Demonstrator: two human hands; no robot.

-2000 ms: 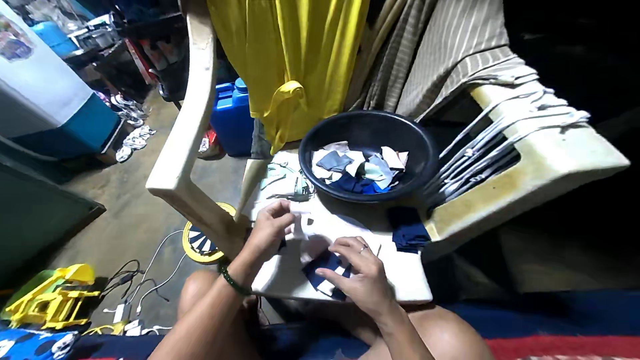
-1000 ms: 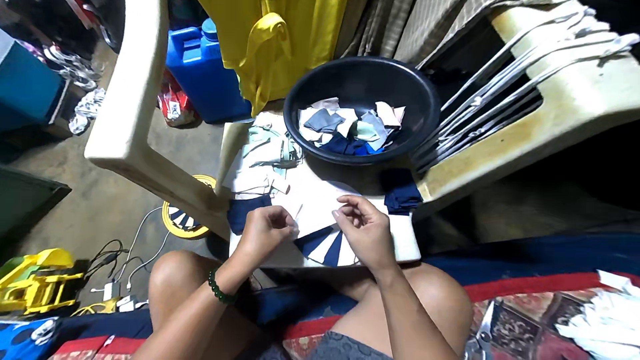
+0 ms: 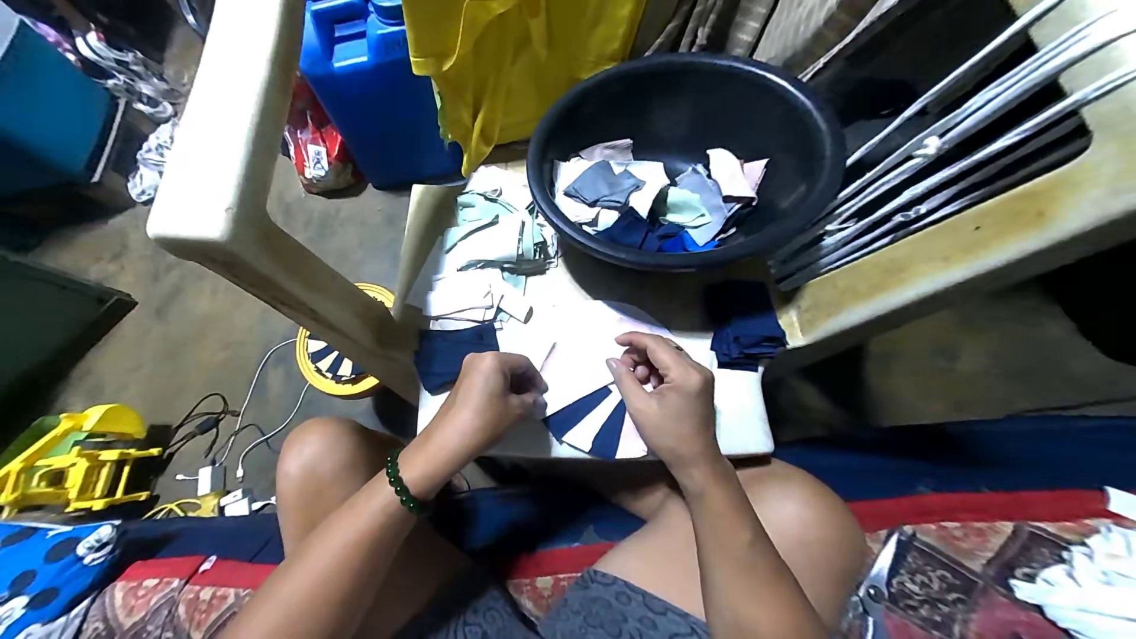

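White, pale and navy fabric strips form a fan (image 3: 590, 422) on the seat of a white plastic chair (image 3: 744, 417). My left hand (image 3: 501, 390) is curled at the left edge of a white piece (image 3: 581, 342); whether its fingertips pinch the fabric is hidden. On the right, my right hand (image 3: 666, 390) hovers over the fan, thumb and index finger apart, other fingers curled. Folded navy fabric (image 3: 457, 351) lies left of my left hand, below pale green and white pieces (image 3: 493, 240). Another navy stack (image 3: 745, 324) sits at the seat's right side.
A black basin (image 3: 688, 84) with fabric scraps stands at the seat's back. The chair's armrests (image 3: 222, 169) flank the work, with white cords (image 3: 923, 151) tied on the right. Scissors (image 3: 874, 586) lie on the patterned mat at lower right. A blue jerrycan (image 3: 377, 106) stands beyond.
Both hands have come away from the navy and white fan, which my right hand covered two seconds ago. The view has shifted closer over the seat.
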